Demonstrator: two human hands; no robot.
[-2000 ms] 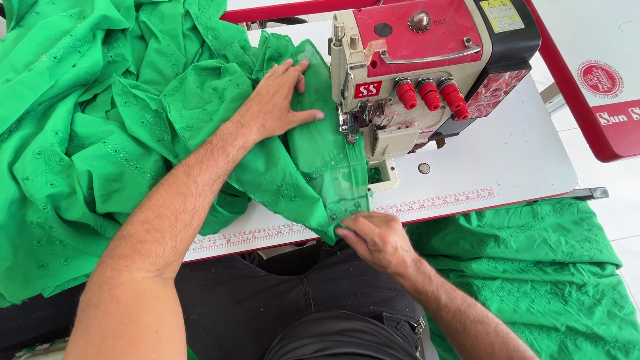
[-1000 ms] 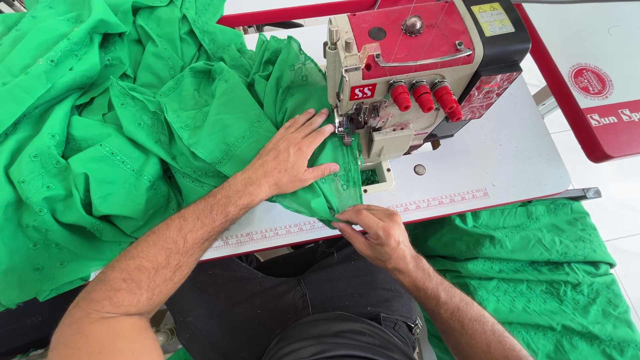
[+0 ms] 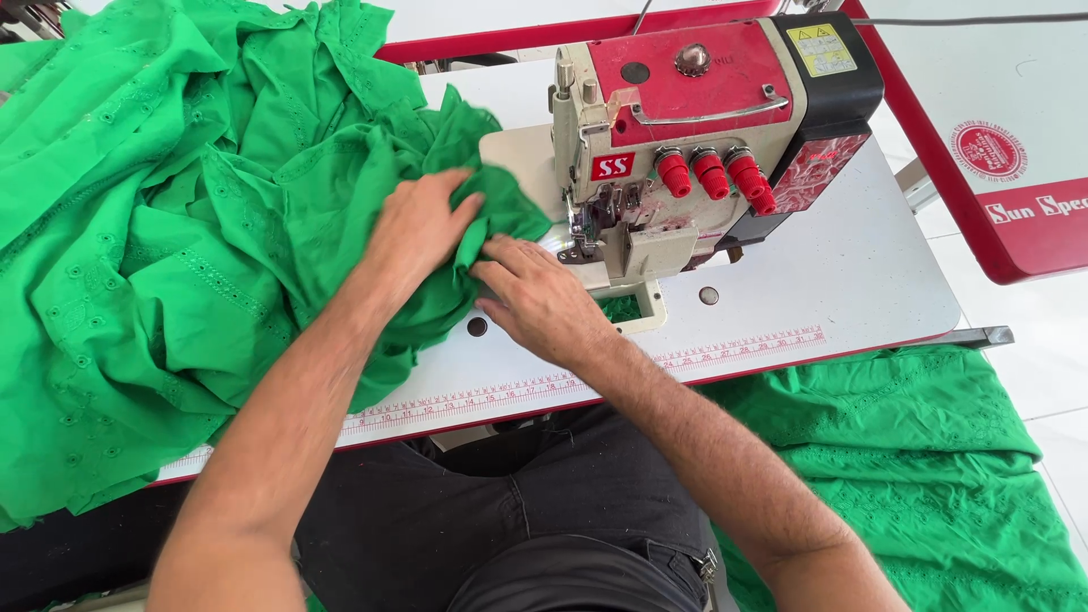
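A large heap of green embroidered fabric covers the left of the white sewing table. My left hand lies on its gathered right part, slightly blurred, thumb apart from the fingers. My right hand is at the fabric's right edge, fingertips on a fold; whether it pinches the cloth is hard to tell. Just right of both hands stands a red and cream overlock sewing machine with red tension knobs. The fabric lies left of its presser foot area, with bare bed plate showing between.
A printed ruler runs along the table's front edge. More green fabric hangs below it at the right. A second red-edged table stands at the far right. Green scraps show in the opening beside the machine.
The fabric that lay at the presser foot has moved left, away from it. My right hand has moved up and left from the table's front edge; my left hand has moved left and up.
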